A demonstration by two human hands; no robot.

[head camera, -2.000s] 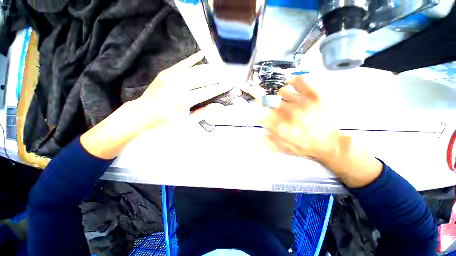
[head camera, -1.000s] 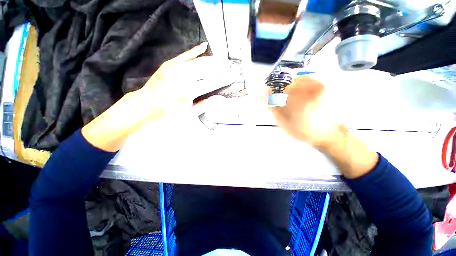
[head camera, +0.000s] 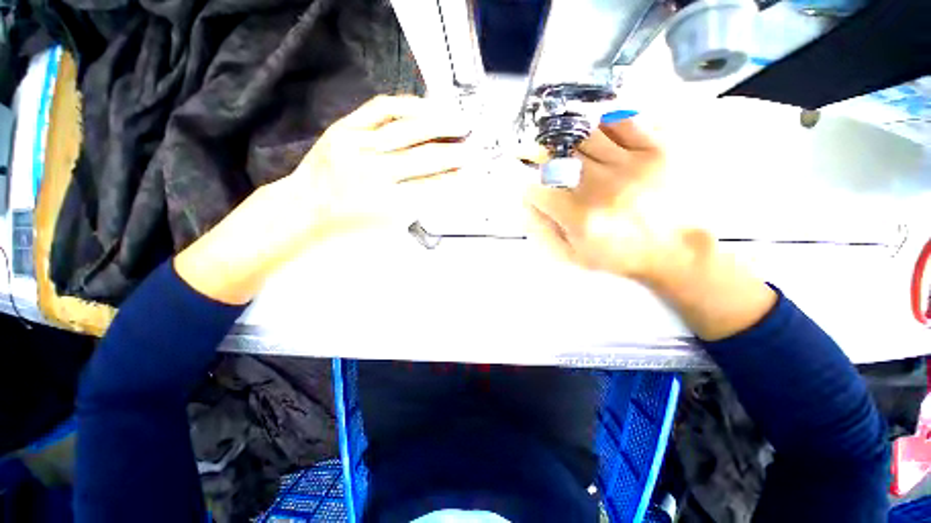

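Observation:
A dark wrinkled garment piece (head camera: 225,123) lies at the upper left of the white table, beside and partly behind my left hand. My left hand (head camera: 373,169) lies on the cloth edge and table left of the needle area, fingers pointing right and spread a little. My right hand (head camera: 623,199) is right of the needle area, its fingertips partly behind the thread tension dial (head camera: 562,138). Glare washes out both hands' fingertips, and I cannot tell whether the right one pinches anything. The needle and presser foot are not clear.
The machine head (head camera: 602,41) is overhead, with a black strap (head camera: 837,56) at upper right. A tan worn strip (head camera: 59,194) edges the cloth at left. Red handles (head camera: 923,284) show at the right rim. Blue mesh crates (head camera: 638,439) and dark cloth (head camera: 271,419) are below the table edge.
The view has shifted, so the machine head and dial sit higher in the picture. My right hand looks sharper, with its fingers nearer the dial. The dark cloth patch between my left fingers shows less.

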